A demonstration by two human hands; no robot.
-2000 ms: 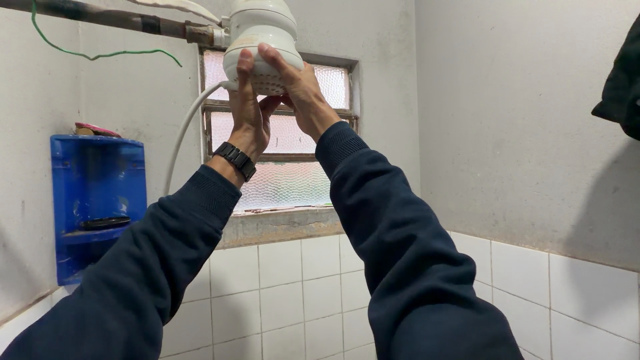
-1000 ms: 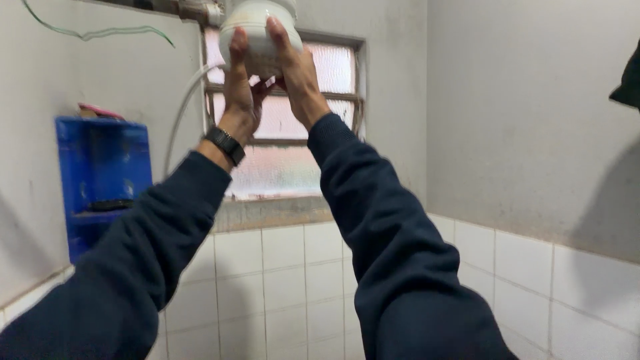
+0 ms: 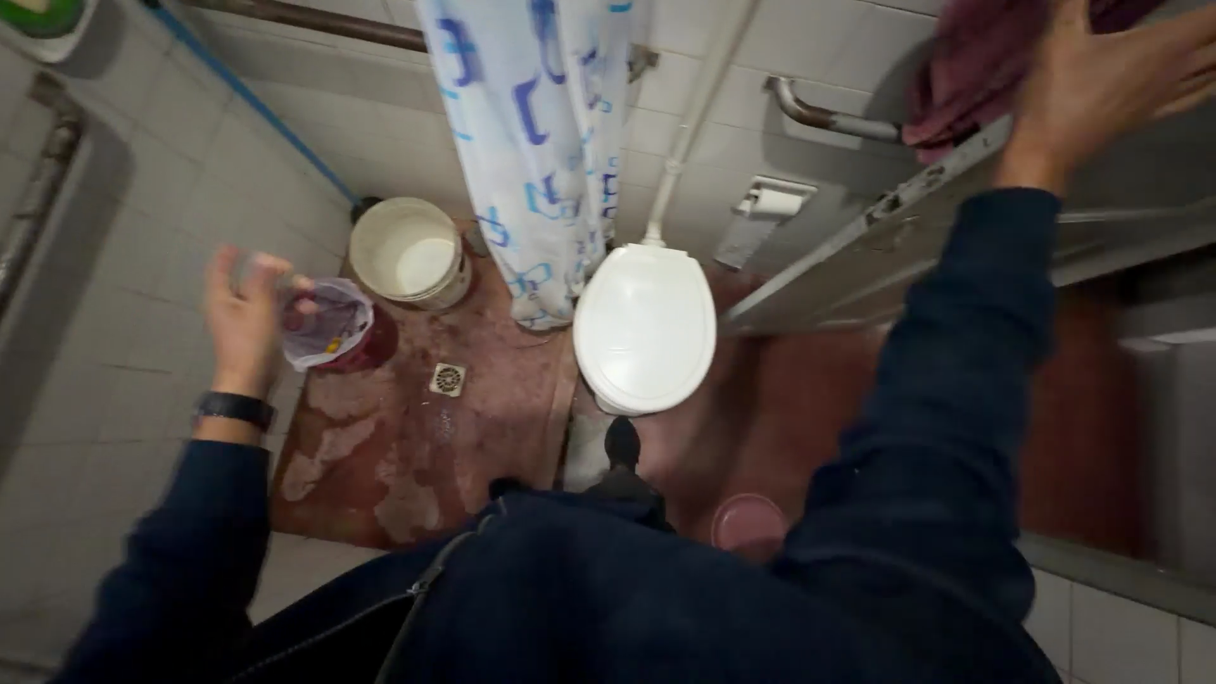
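Note:
My left hand (image 3: 249,318) is raised at the left with its fingers apart and somewhat blurred, holding nothing visible. Below and behind it stands a small bin with a white plastic liner (image 3: 328,328), next to a white plastic bucket (image 3: 408,252). At the upper right my right hand (image 3: 1107,90) is spread, in front of a dark red towel (image 3: 969,66) and near the top edge of a door (image 3: 912,195); whether it touches either I cannot tell. A toilet with its white lid down (image 3: 646,328) is in the middle.
A patterned shower curtain (image 3: 537,142) hangs left of the toilet. A metal grab bar (image 3: 836,119) and a toilet paper roll (image 3: 774,201) are on the tiled wall. A floor drain (image 3: 447,379) lies in the red floor, and a pink round object (image 3: 749,522) is near my feet.
The view has swung down to the floor. Both hands, earlier on the white electric shower head by the window, are off it and wide apart.

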